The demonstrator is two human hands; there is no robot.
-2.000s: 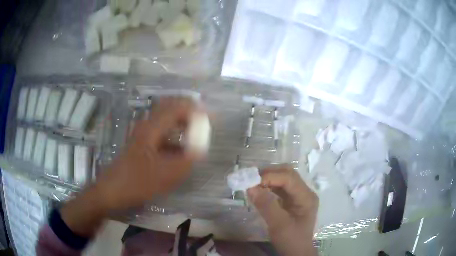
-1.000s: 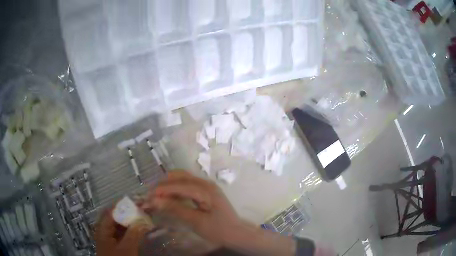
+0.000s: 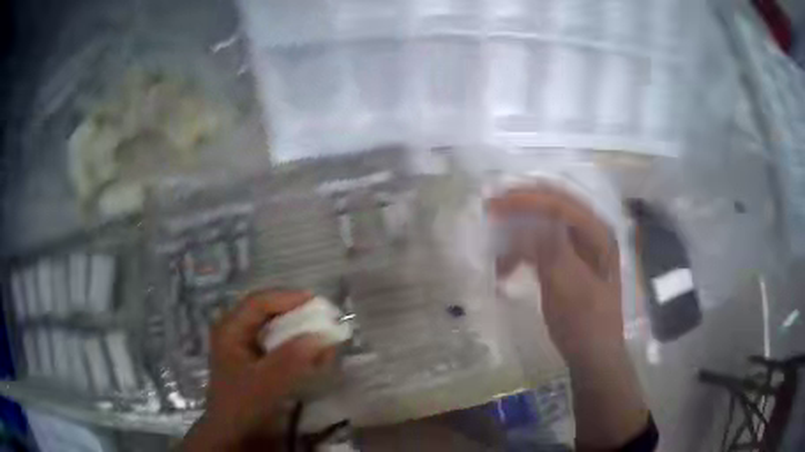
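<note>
The view is blurred. My left hand [image 3: 265, 353] is low, over the front of the ribbed tray [image 3: 291, 229], closed around a white block [image 3: 307, 325]. A small shiny bit shows at the block's right end. My right hand [image 3: 569, 256] is to the right of the tray, over the white paper scraps [image 3: 583, 177], fingers bent. A small white piece [image 3: 521, 281] shows by its fingertips; I cannot tell whether it is held. Stemmed parts [image 3: 207, 265] lie in the ribbed tray, blurred.
White blocks [image 3: 66, 284] stand in two rows at the left. Cream pieces [image 3: 141, 132] in a plastic bag lie at the back left. A large white pocket tray [image 3: 477, 88] is at the back. A dark flat object [image 3: 666, 265] lies at the right.
My hands were together at the block; now they are apart, the right one over the scraps. The view has shifted, bringing the block rows back into sight.
</note>
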